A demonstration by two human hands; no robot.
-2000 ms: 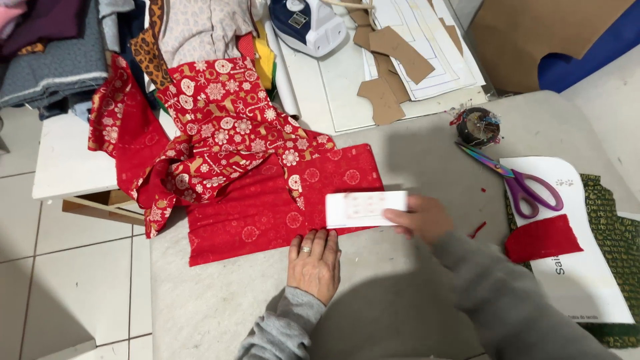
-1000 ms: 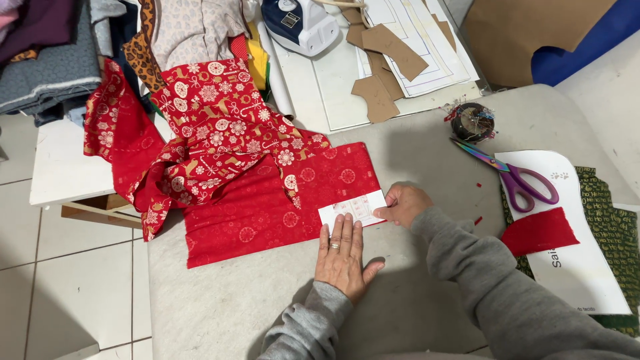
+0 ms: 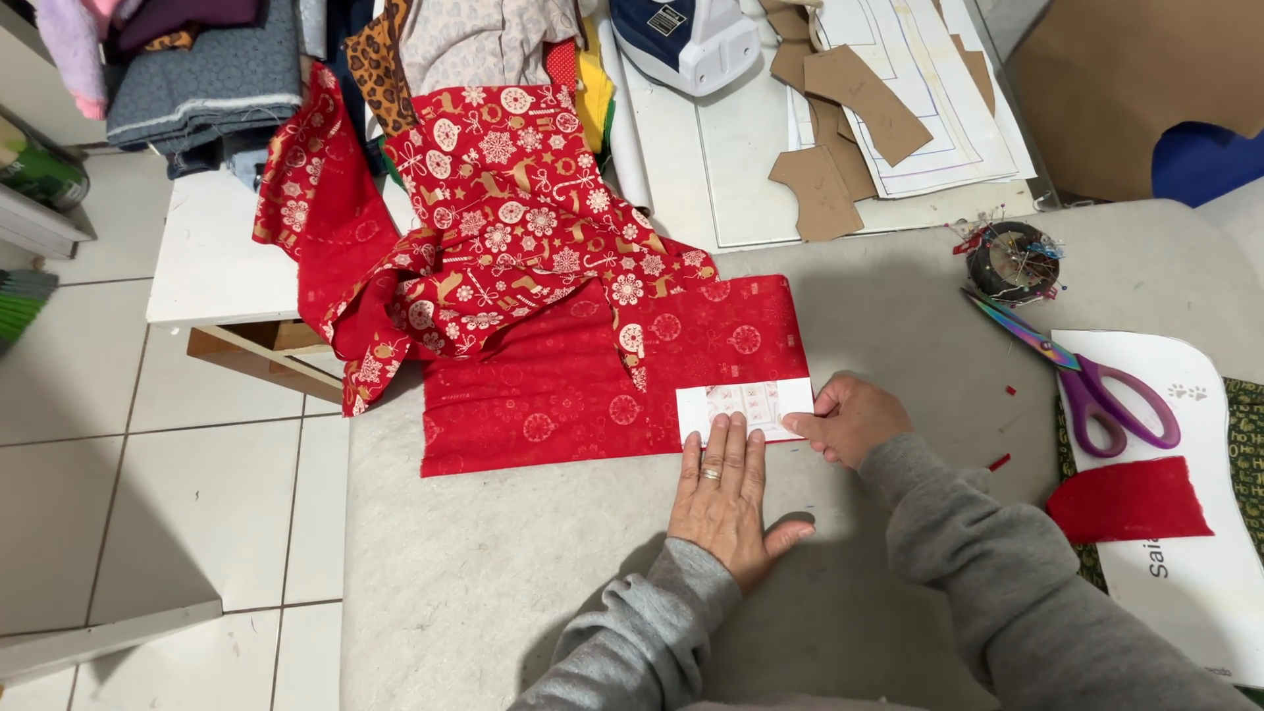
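Observation:
Red printed fabric (image 3: 553, 395) lies with its plain-looking side up on the grey padded table, its patterned part folded back in loose creases at the upper left. A small white paper rectangle (image 3: 696, 403) with faint printing rests on the fabric's lower right corner. My left hand (image 3: 726, 494), with a ring on one finger, lies flat with its fingertips on the paper's lower edge and the fabric. My right hand (image 3: 854, 420) pinches the paper's right end between thumb and fingers at the fabric edge.
Purple-handled scissors (image 3: 1096, 385), a red fabric scrap (image 3: 1136, 499) and a white paper pattern (image 3: 1165, 612) lie at right, below a pincushion (image 3: 1012, 262). An iron (image 3: 691, 49) and cardboard templates (image 3: 820, 193) stand behind. Folded fabrics (image 3: 207, 84) are at upper left.
The white paper, held above the fabric's right part by my right hand, has come down onto its lower right corner. My left hand has moved right onto the paper's lower edge.

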